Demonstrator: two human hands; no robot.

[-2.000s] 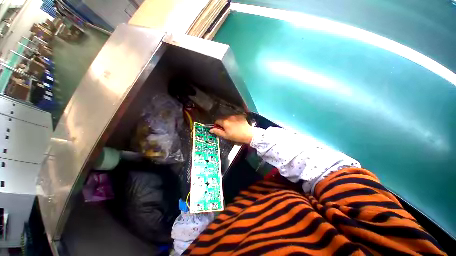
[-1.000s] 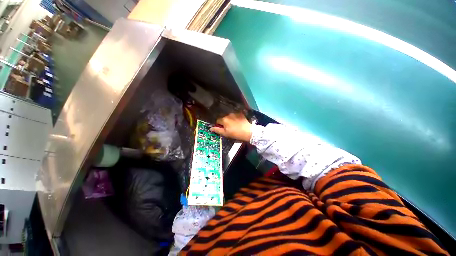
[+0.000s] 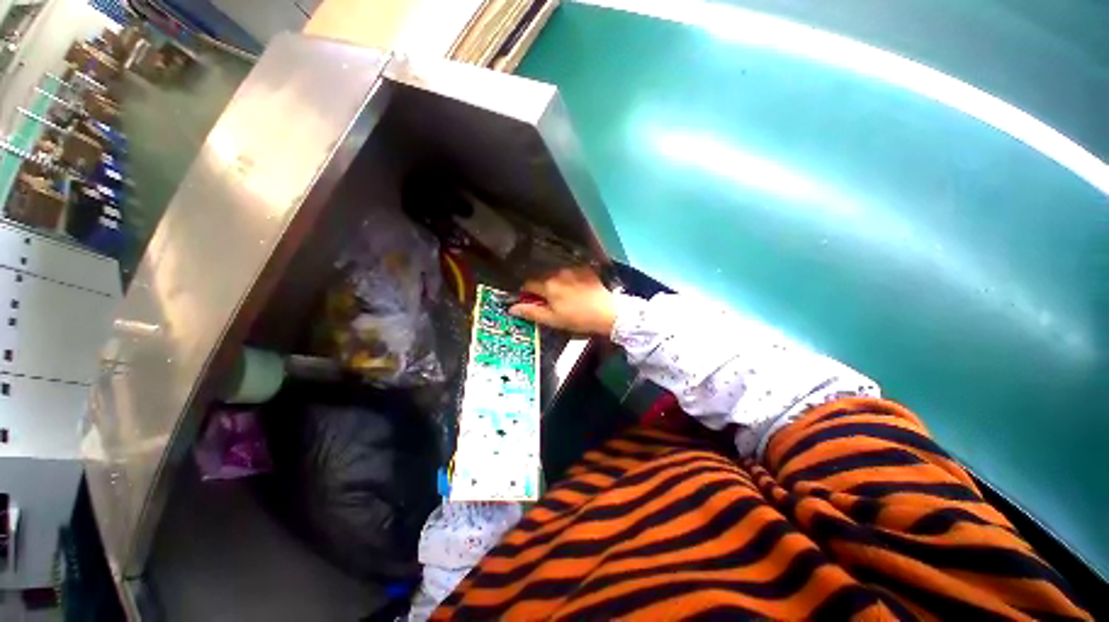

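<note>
A long green circuit board panel (image 3: 500, 395) with pale edges lies lengthwise in front of me, at the mouth of the metal enclosure. Glare whitens its lower half. My right hand (image 3: 568, 303) is at the panel's upper right corner, fingers closed around a small tool with a red part (image 3: 532, 299), mostly hidden. I cannot tell whether the tool's tip touches the panel. My left hand is hidden behind the panel's lower end; only its pale sleeve with a blue band shows there, so its grip cannot be seen.
The silver metal enclosure (image 3: 243, 182) holds a clear crumpled bag (image 3: 395, 304), a black bag (image 3: 353, 474), a purple bag (image 3: 234, 445) and a yellow-red curved item (image 3: 457, 275). A green bench surface (image 3: 851, 231) is to the right. Flat tan sheets (image 3: 496, 30) stand beyond the enclosure.
The panel has shifted slightly up and tilted, with more glare on its lower half. My right hand has stayed at its upper right corner, moving only slightly.
</note>
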